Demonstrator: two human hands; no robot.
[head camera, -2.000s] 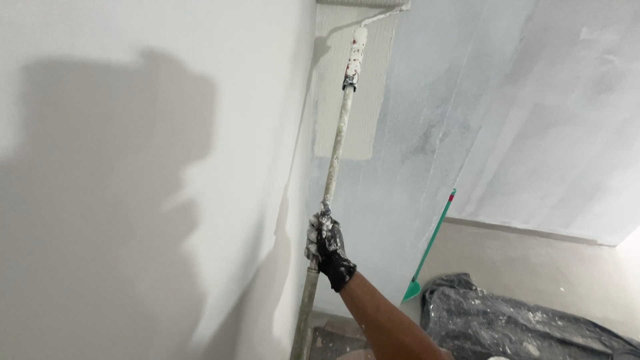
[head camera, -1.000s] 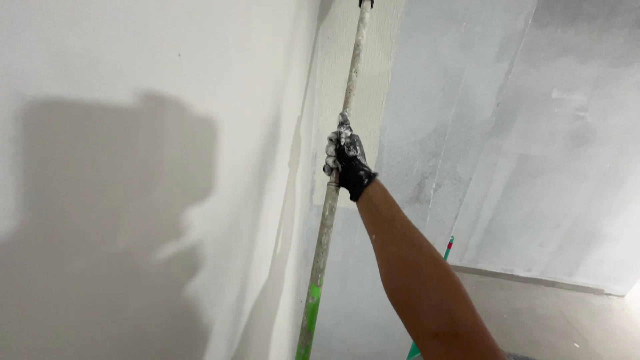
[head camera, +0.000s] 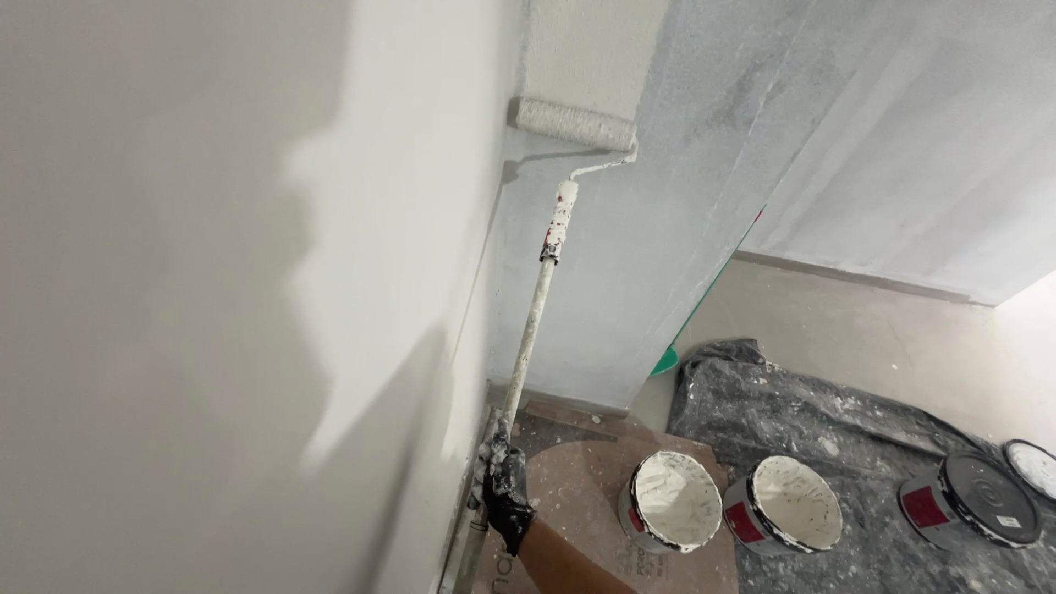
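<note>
My right hand (head camera: 499, 487), in a black glove smeared with white paint, grips a paint-spattered extension pole (head camera: 530, 334) near the bottom of the view. At the pole's far end a paint roller (head camera: 576, 124) lies against the grey wall, at the lower part of a cream painted strip (head camera: 594, 49), close to the corner with the white wall. White paint with some red specks coats the roller's handle (head camera: 560, 216). My left hand is out of view.
Two open paint buckets (head camera: 675, 502) (head camera: 782, 503) stand right of my hand. A lidded bucket (head camera: 990, 499) and a paint-filled lid or container (head camera: 1033, 469) are farther right. Dark plastic sheeting (head camera: 792, 396), brown cardboard (head camera: 577, 487) and a green long-handled tool (head camera: 664, 360) lie beyond.
My right hand was higher in view one second ago; it and the pole have come down. The roller head, out of view then, now shows. The view has tilted down to the buckets.
</note>
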